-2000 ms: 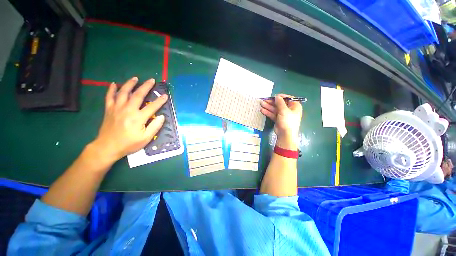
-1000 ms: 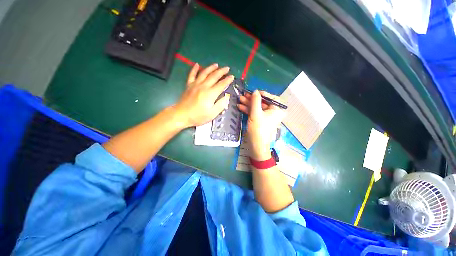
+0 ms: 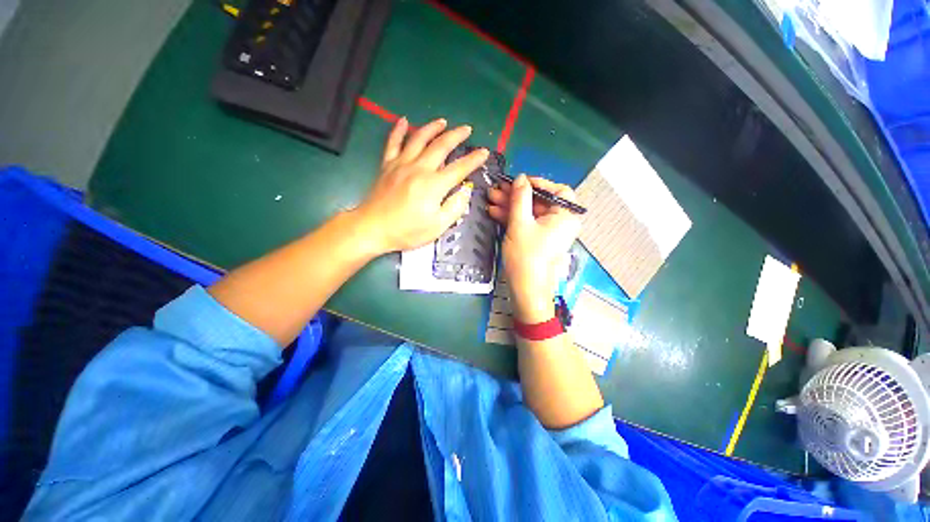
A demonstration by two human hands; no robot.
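A black ribbed housing (image 3: 467,245) lies on a white card (image 3: 416,271) on the green mat. My left hand (image 3: 416,196) lies over the housing's upper left part, fingers spread, pressing on it. My right hand (image 3: 532,226) holds a thin black pen-like tool, likely tweezers (image 3: 559,201). Its tip is at the housing's upper end, beside my left fingertips; a small pale bit shows there. A tilted adhesive sheet (image 3: 630,216) lies right of my right hand. Smaller strip sheets (image 3: 600,324) lie on blue film, partly hidden by my right wrist.
Stacked black housings (image 3: 280,41) lie on dark pads (image 3: 324,114) at upper left. A white slip (image 3: 772,303) and a white fan (image 3: 859,420) are at right. Blue bins (image 3: 31,240) stand left and lower right of my lap. A shelf edge runs along the upper right.
Since two seconds ago, my right hand with the tool has moved left from the adhesive sheet to the housing's upper end. The camera view has turned. My left hand stays on the housing.
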